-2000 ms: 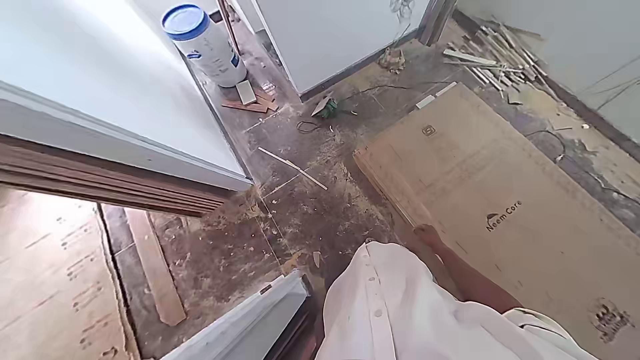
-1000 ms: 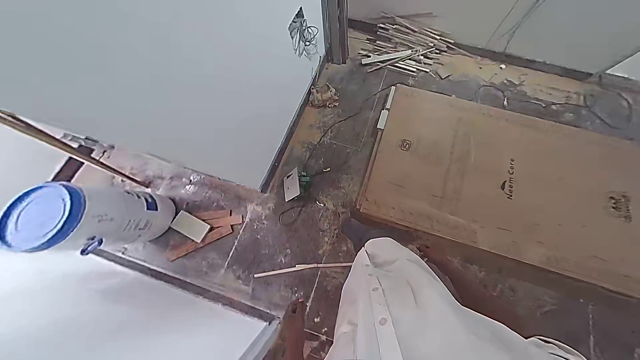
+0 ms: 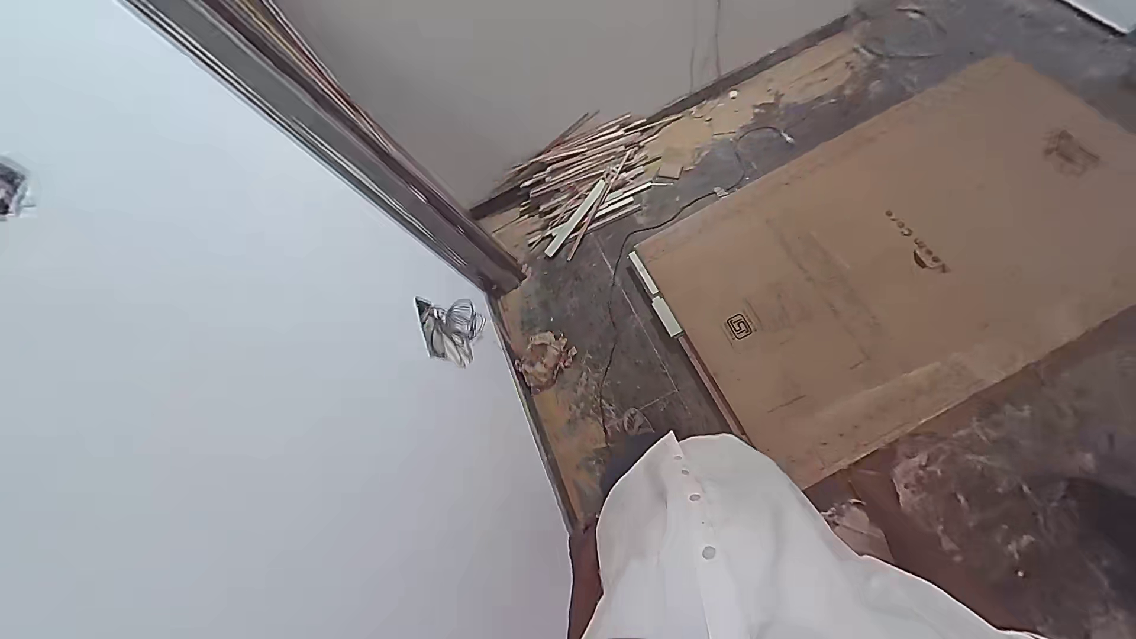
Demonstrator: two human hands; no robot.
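Neither of my hands can be made out. The front of my white buttoned shirt [image 3: 710, 550] fills the bottom centre. A brown strip shows at its left edge, but whether it is part of my arm cannot be told. Ahead and to the right lies a large brown board [image 3: 852, 293] with printed marks, flat and raised a little off the floor. Two short pale strips [image 3: 667, 316] sit along its near left edge. A dark cable [image 3: 614, 293] runs over the floor beside the board.
A white wall [image 3: 266, 426] with loose wires [image 3: 451, 330] coming from an opening stands close on the left. Beyond it is a dark door frame [image 3: 417, 195]. Thin wood offcuts [image 3: 590, 191] are heaped at the far wall, and a crumpled brown scrap [image 3: 544, 359] lies by the skirting.
The view has swung a long way. The white bucket with the blue lid, the brown wood pieces near it and the green object on the floor, seen earlier, are out of view.
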